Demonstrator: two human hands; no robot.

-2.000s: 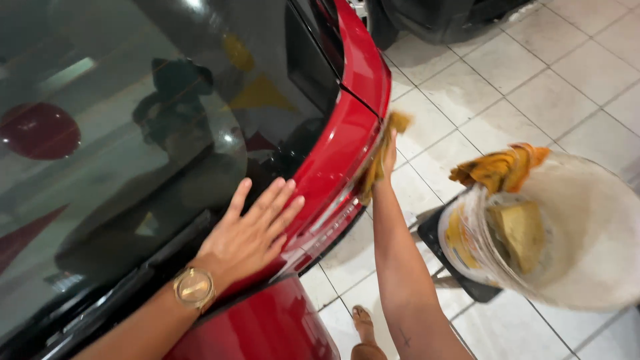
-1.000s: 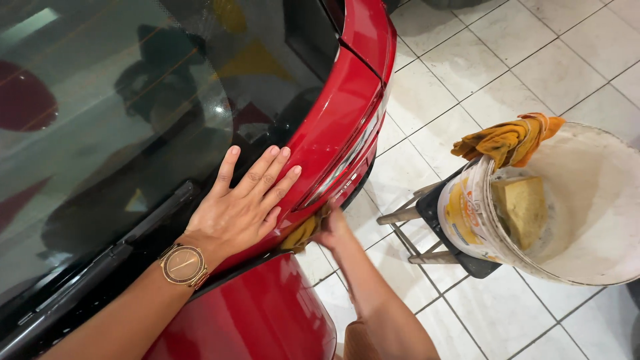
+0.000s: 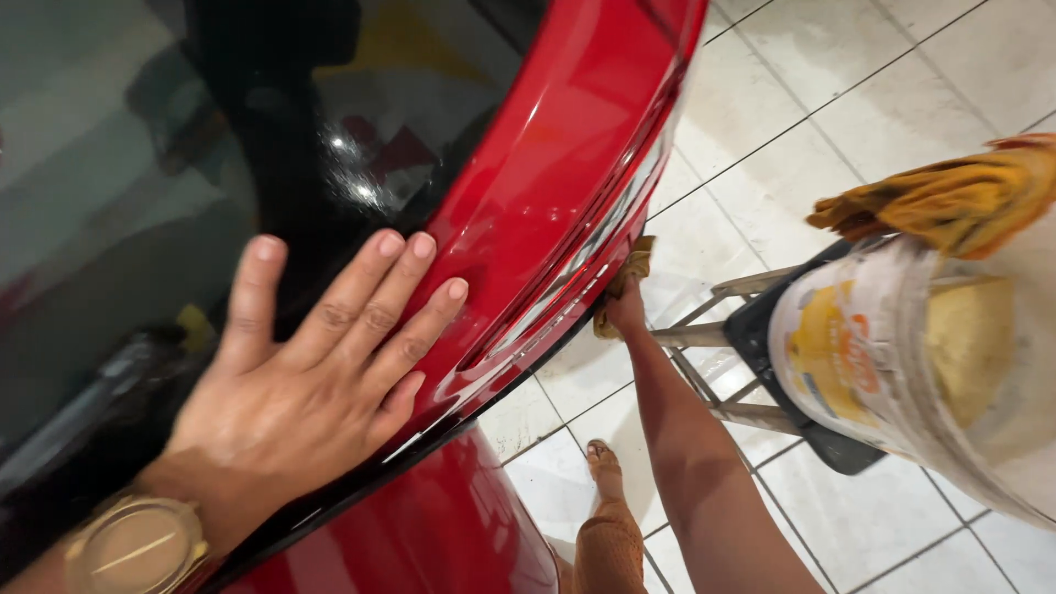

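Note:
My left hand [image 3: 322, 371], with a gold wristwatch [image 3: 139, 546] on its wrist, lies flat with fingers spread on the car's dark rear window [image 3: 165, 206] and red body panel [image 3: 528, 165]. Lower down, at the outer side of the car below the tail light [image 3: 569, 280], my right hand [image 3: 624, 307] holds a yellow-brown cloth [image 3: 634, 266] against or close beside the red bodywork. The car hides part of the cloth, so contact cannot be told for sure.
At the right, a white plastic bucket [image 3: 916, 363] stands on a black-topped stool [image 3: 841, 450] with metal legs. An orange-yellow cloth [image 3: 949, 198] hangs over its rim, and a yellow sponge [image 3: 969, 346] is inside. My foot [image 3: 604, 466] rests on the tiled floor [image 3: 825, 124].
My right hand has moved with its cloth from the body edge near my left hand to lower on the car's outer side. My left hand stays spread on the car. The view is closer.

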